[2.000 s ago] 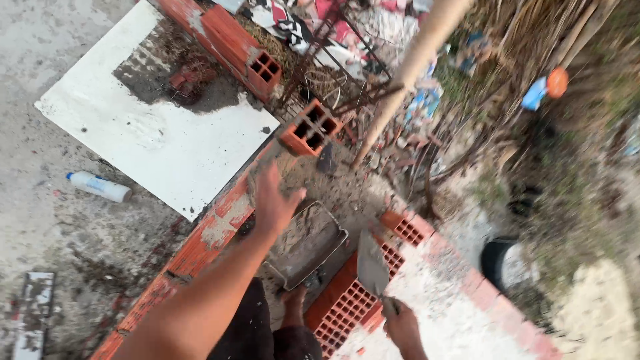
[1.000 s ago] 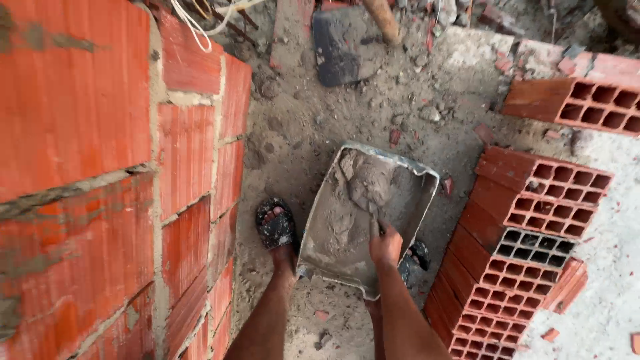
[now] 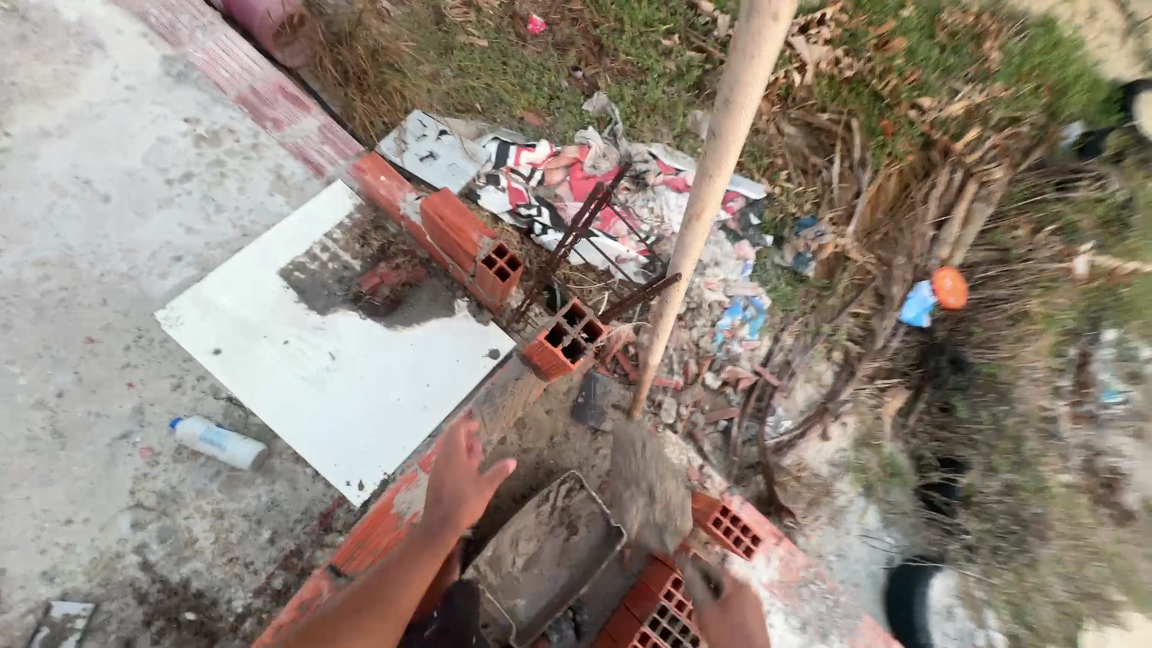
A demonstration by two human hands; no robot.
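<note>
My right hand (image 3: pixel 731 614) grips the handle of a trowel (image 3: pixel 655 490) loaded with grey mortar. The loaded blade is beside the right edge of a mortar tub (image 3: pixel 549 553), which has mortar in it. My left hand (image 3: pixel 461 477) is empty, its fingers apart, over the top of the red brick wall (image 3: pixel 373 540). A hollow brick (image 3: pixel 565 339) stands on the wall's far end, beside rusty rebar (image 3: pixel 585 220). More hollow bricks (image 3: pixel 661 603) are stacked below the trowel, partly hidden by my right hand.
A white board (image 3: pixel 333 360) with mortar on it lies left of the wall, near a plastic bottle (image 3: pixel 218 443). A long wooden pole (image 3: pixel 711 198) leans up from the rubble. Dry branches (image 3: pixel 837 378) and a dark round container (image 3: pixel 927 603) are at the right.
The view has swung from down at the tub to over the wall. The trowel, in the tub's mortar one second ago, is now raised with mortar on it. My left hand has come into view.
</note>
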